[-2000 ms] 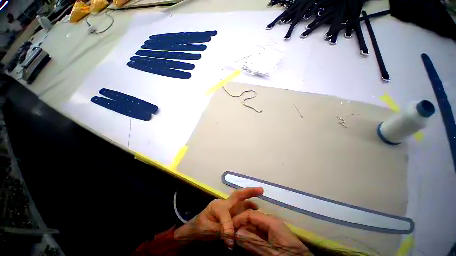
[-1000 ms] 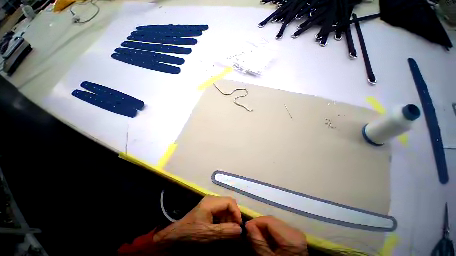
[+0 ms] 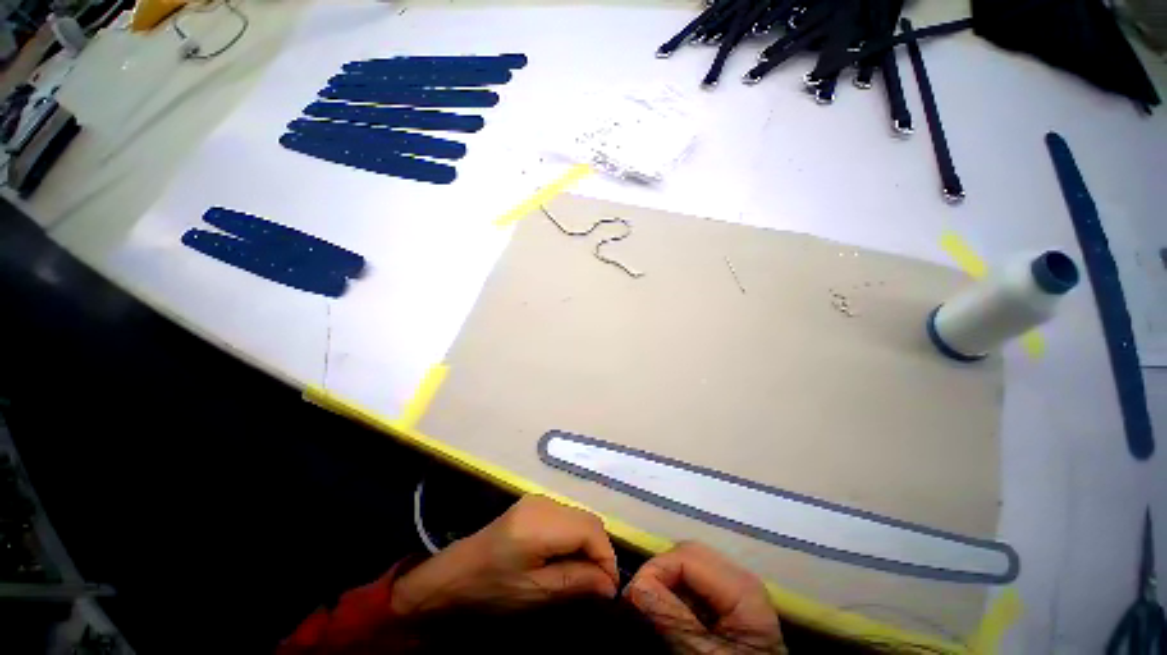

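My left hand and my right hand are close together at the table's front edge, fingertips pinched and nearly touching. Something thin and dark, perhaps thread, shows between the fingertips; it is too small to tell, and a needle cannot be made out. The fabric band, white centre with grey-blue border, lies flat just beyond my hands, untouched. Fine dark strands of thread lie along the table edge right of my right hand.
Beige sheet with thread cone, cord piece and tiny beads. Navy bands lie at left, one at right. Scissors at bottom right. Plastic bag and black straps lie at the back.
My hands, crossed over each other with fingers spread two seconds ago, are now side by side and pinched. The view has shifted, bringing the scissors in. The band stays in place.
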